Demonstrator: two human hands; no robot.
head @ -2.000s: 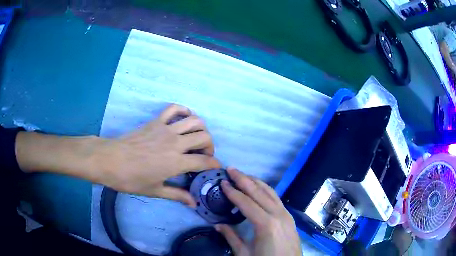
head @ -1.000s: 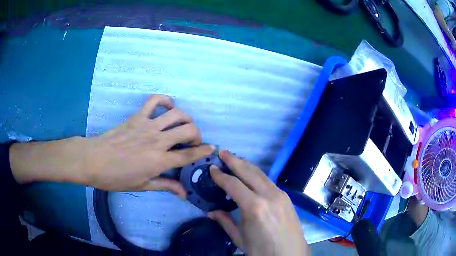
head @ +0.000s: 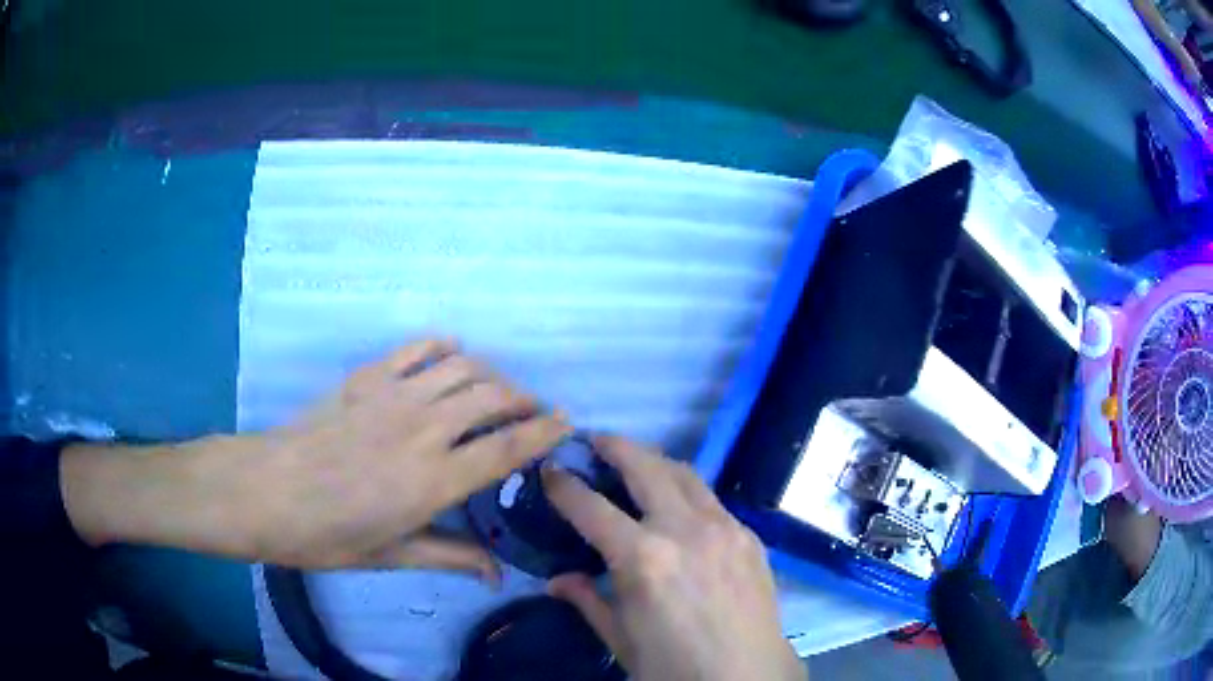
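Observation:
A black headset lies on the white foam mat (head: 532, 253) at the lower middle. Its headband (head: 295, 615) curves at the lower left, and one ear cup (head: 539, 641) is cut off by the bottom edge. The other ear cup, with the dark speaker plate (head: 516, 512) on it, is between my hands. My left hand (head: 399, 459) grips its left and upper side. My right hand (head: 678, 552) holds its right side, with a fingertip on the plate. The fingers hide part of the plate.
A blue tray (head: 768, 349) at right holds the white and black screw feeder (head: 865, 346). A dark cylinder, perhaps the screwdriver (head: 982, 625), lies at its lower corner. A pink fan (head: 1177, 399) and a person's sleeve (head: 1177, 592) are at right. Headphones (head: 968, 40) lie on the conveyor belt (head: 532, 53).
The camera view has shifted. Both hands stay on the ear cup; the left fingers now lie further over the plate, which looks more tilted and darker.

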